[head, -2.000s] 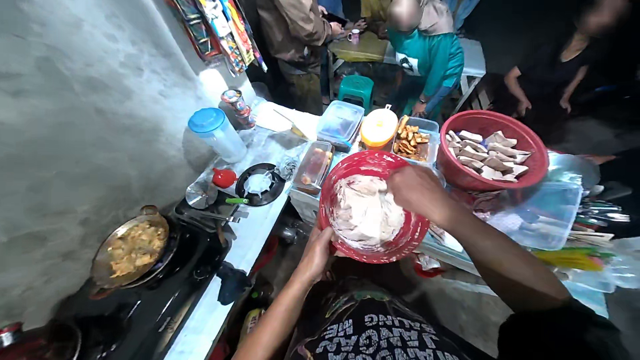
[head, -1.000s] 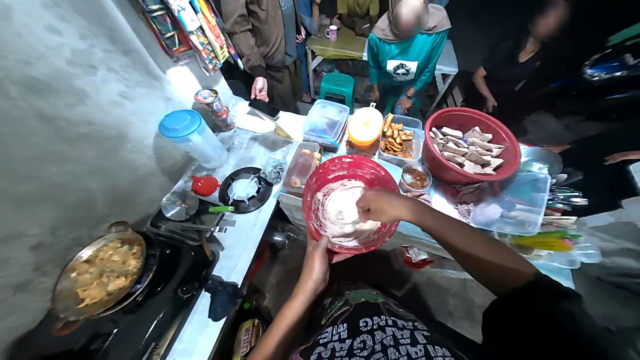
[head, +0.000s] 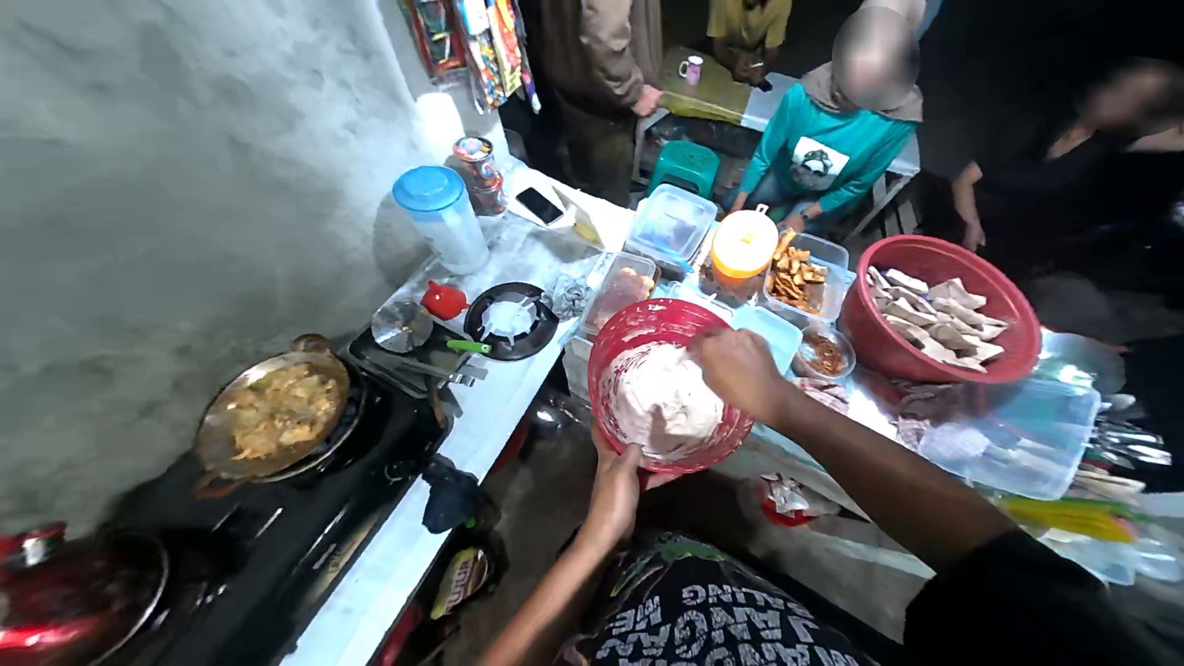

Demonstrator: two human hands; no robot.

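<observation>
My left hand (head: 622,476) grips the lower rim of a red plastic bowl (head: 606,347) and holds it tilted in front of my body. Inside lies a thick whitish batter or dough (head: 668,402). My right hand (head: 740,370) is over the bowl's right side, its fingers curled at the edge of the mixture; whether they hold anything is hidden. Behind the bowl are a clear container with light pieces (head: 626,289), an orange-and-white lidded tub (head: 744,245) and a box of fried strips (head: 797,280).
A pan of frying food (head: 282,412) sits on the black stove at left. A burner (head: 511,321), a blue-lidded pitcher (head: 442,217) and a phone (head: 539,205) are on the counter. At right stands a red tub of folded pieces (head: 939,314). A person in teal (head: 832,157) sits beyond.
My right hand has stayed at the bowl, shifting within it while the mixture's shape changed. The view has swung somewhat. The left hand keeps its hold on the rim.
</observation>
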